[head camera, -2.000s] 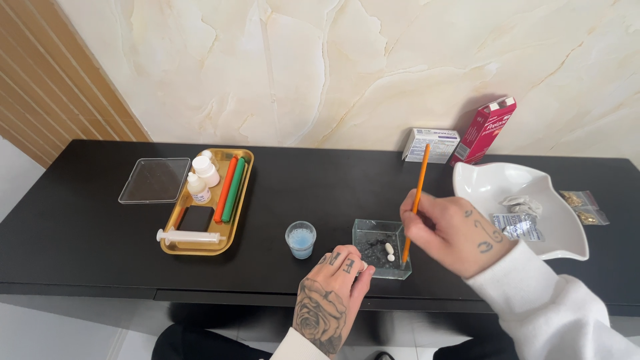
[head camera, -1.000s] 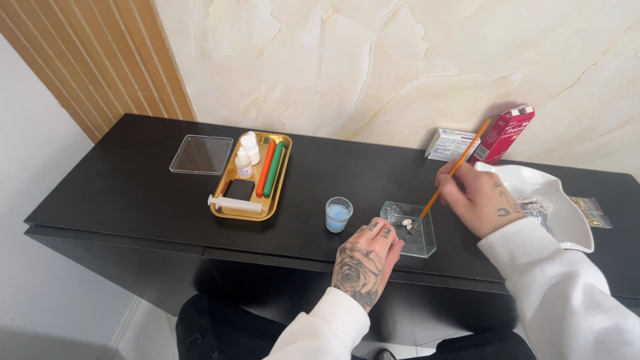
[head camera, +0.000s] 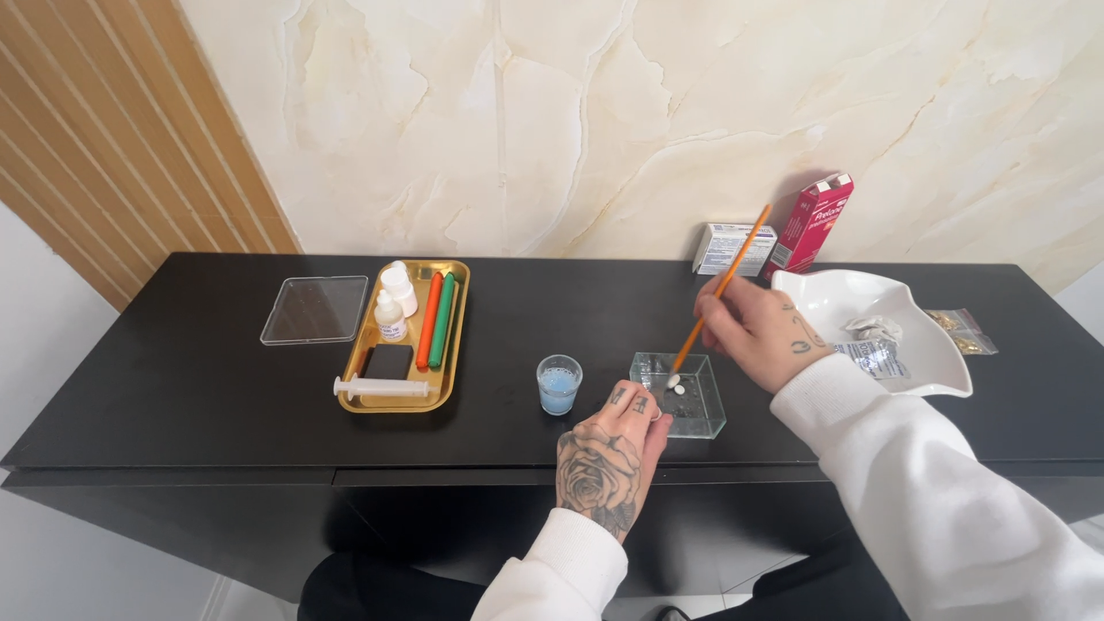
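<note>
My right hand (head camera: 759, 332) grips a thin orange stick (head camera: 723, 280), perhaps a brush or pencil, slanting down into a small square glass dish (head camera: 709, 414). Near its lower end lie a white oval piece (head camera: 674, 380) and a small white round piece (head camera: 680, 390), both inside the dish. My left hand (head camera: 606, 457) is at the dish's near left edge, fingers bent over it. A bit of something white shows by its fingertips, but whether it is held is hidden. Left of the dish stands a small clear cup of blue liquid (head camera: 559, 388).
A gold tray (head camera: 461, 345) at the left holds a syringe (head camera: 385, 387), white bottles (head camera: 390, 316), red and green sticks (head camera: 441, 321) and a black block (head camera: 388, 361). Beside it lies a clear lid (head camera: 315, 310). To the right are a white bowl (head camera: 936, 366), small bags (head camera: 962, 331) and two medicine boxes (head camera: 736, 250).
The white pieces in the glass dish lie differently than before, and the orange stick stands steeper than a second ago. Both hands stay at the dish. The view has shifted.
</note>
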